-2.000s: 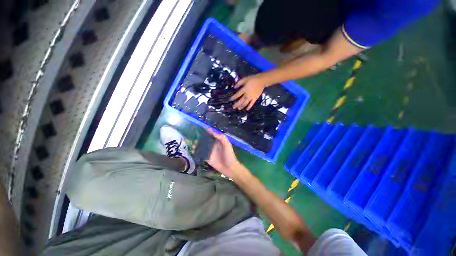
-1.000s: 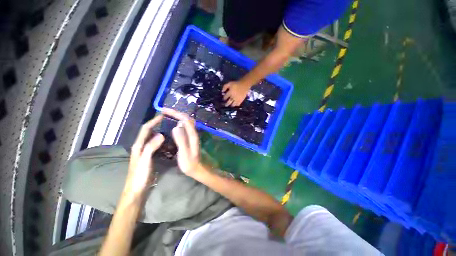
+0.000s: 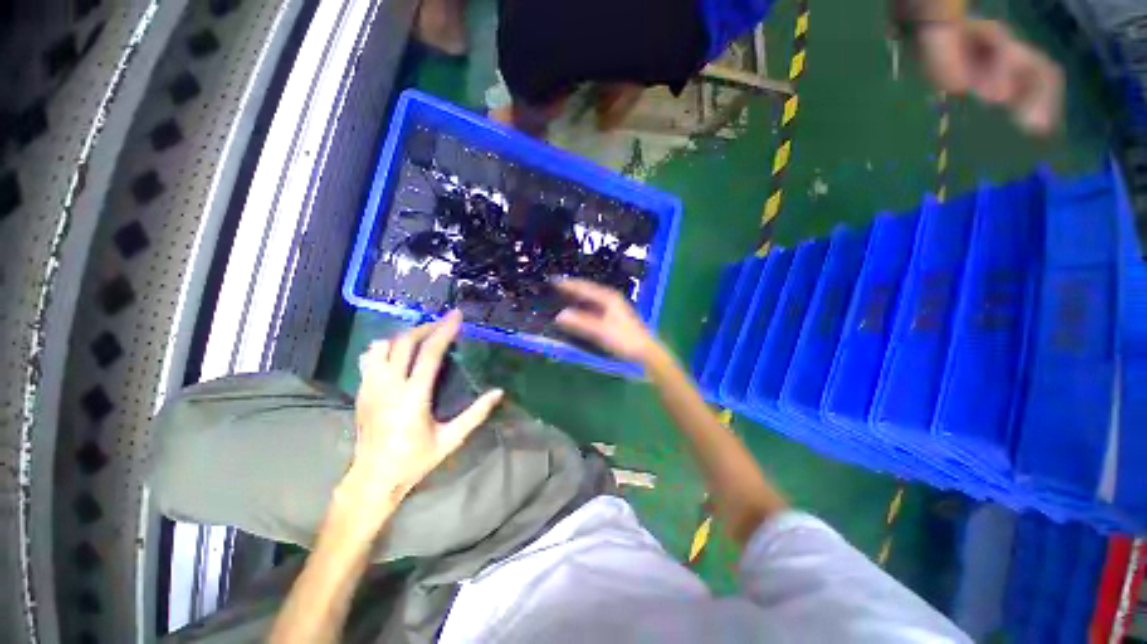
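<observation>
A blue plastic bin [image 3: 670,252] holds rows of black power adapters [image 3: 579,184], with thin black cords [image 3: 484,247] tangled in the middle over white patches. My left hand [image 3: 409,409] is beside the bin's near left edge, above my knee, with a dark block, seemingly a power adapter [image 3: 448,388], between its thumb and fingers. My right hand [image 3: 606,322] reaches over the bin's near edge, its fingertips at the adapters inside. Whether it grips one is unclear.
Stepped blue empty bins [image 3: 874,327] are at the right. Perforated rack shelves [image 3: 189,239] and a pale rail [image 3: 271,201] run along the left. Another person's blurred hand [image 3: 994,76] is at the upper right. A low stool [image 3: 742,78] stands behind the bin. A red edge [image 3: 1119,585] shows lower right.
My hands were together around a dark item; my right hand has moved right, over the bin. The other person's hand has left the bin for the upper right. The view has shifted.
</observation>
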